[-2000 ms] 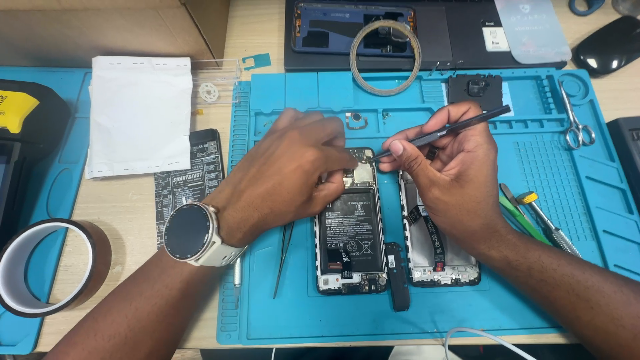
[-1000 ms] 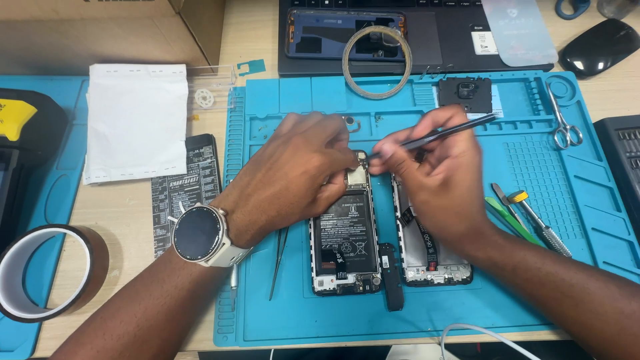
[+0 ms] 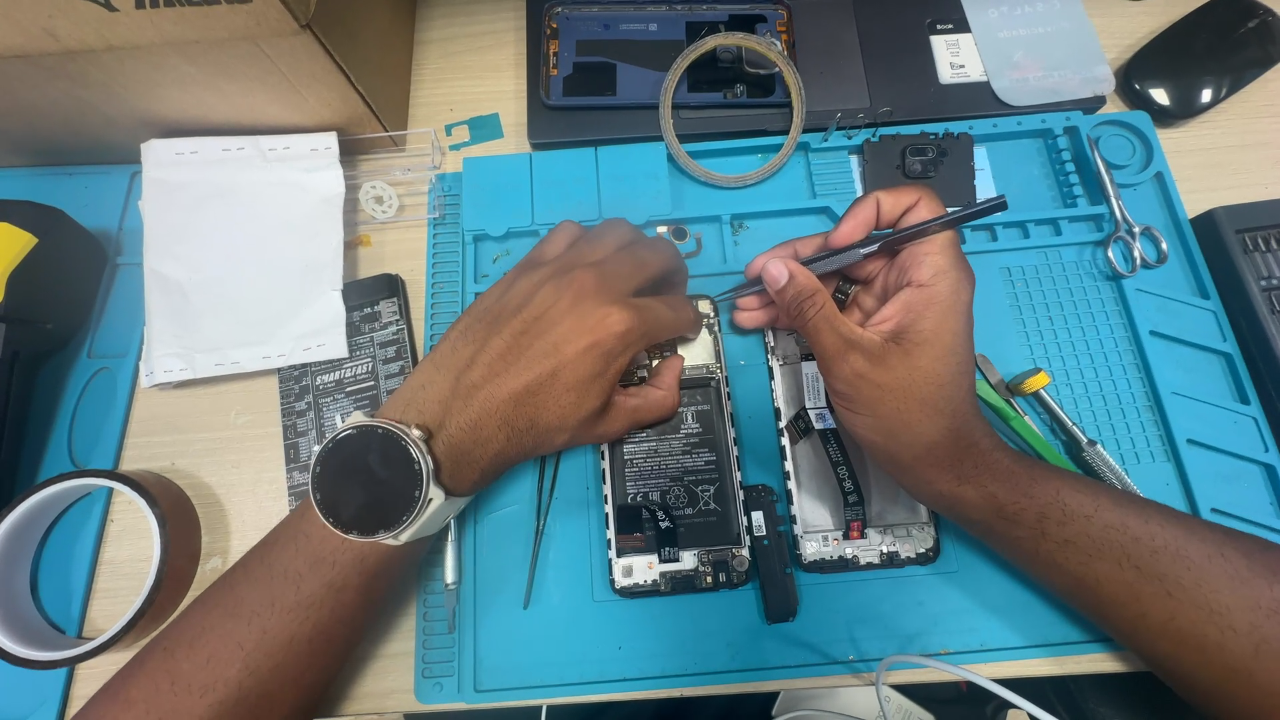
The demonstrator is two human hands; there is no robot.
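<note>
An opened smartphone with its battery showing (image 3: 672, 480) lies on a blue silicone repair mat (image 3: 660, 655). My left hand (image 3: 570, 330) bends over its upper part, thumb and fingertips close together at the circuit board; whether they pinch a small part is hidden. My right hand (image 3: 890, 330) holds a slim dark metal tool (image 3: 880, 245) like a pen, its tip at the phone's top right corner. Under and beside that hand lies a second phone frame (image 3: 860, 500) without a battery, a flex cable across it. A black plastic phone part (image 3: 772, 555) rests between the two.
Tweezers (image 3: 541, 530) lie left of the phone. A screwdriver (image 3: 1075, 430) and green pry tools (image 3: 1015, 425) lie right of my right hand, scissors (image 3: 1128, 225) beyond. A tape roll (image 3: 673, 110) overlaps the mat's back edge and a laptop (image 3: 850, 60). Brown tape (image 3: 170, 570) stands left.
My right hand has shifted slightly, and its tool tip now shows at the phone's top right corner. My left hand stays over the phone's upper part.
</note>
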